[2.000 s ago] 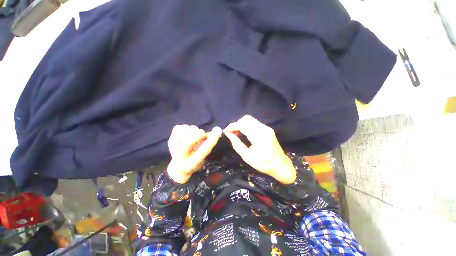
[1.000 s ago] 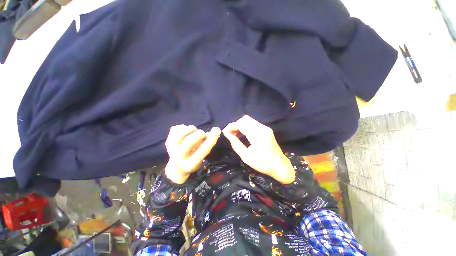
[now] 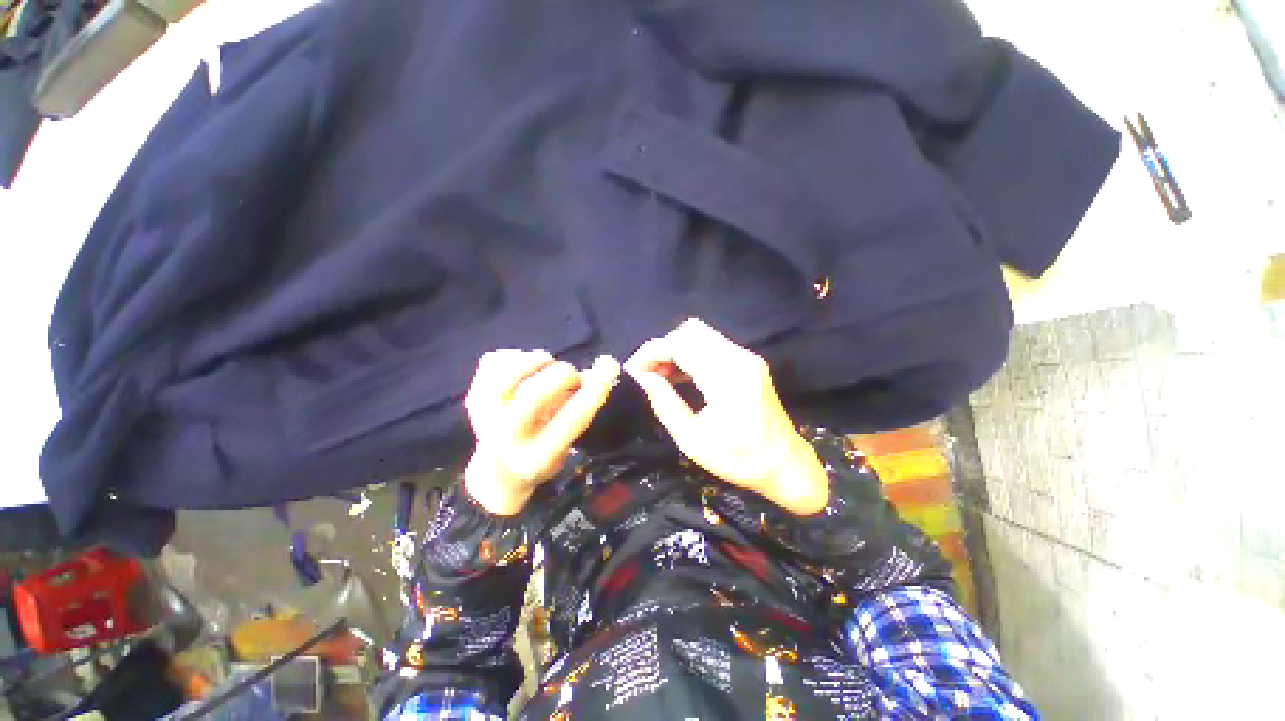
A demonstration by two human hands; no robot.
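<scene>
A dark navy coat [image 3: 465, 211] lies spread over the white-topped table, its near edge hanging towards me. My left hand [image 3: 533, 423] is at the near edge with curled fingers, thumb and index fingertip together. My right hand [image 3: 726, 409] is just right of it, thumb and fingers bent into a pinch. The fingertips nearly meet; what they hold is too small and overexposed to tell. A small gold button [image 3: 822, 287] sits on the coat to the right of my right hand. A long pocket flap [image 3: 712, 190] lies above.
Dark thread snips [image 3: 1158, 169] lie on the white table [image 3: 1212, 85] at the right. A grey box [image 3: 99, 57] is at the top left. A red basket [image 3: 78, 599] and cluttered items are below left. Grey wood-look flooring [image 3: 1085, 465] is at the right.
The hands keep nearly the same place and pose, with the fingertips still close together. The view has shifted very slightly. The button and coat otherwise look the same.
</scene>
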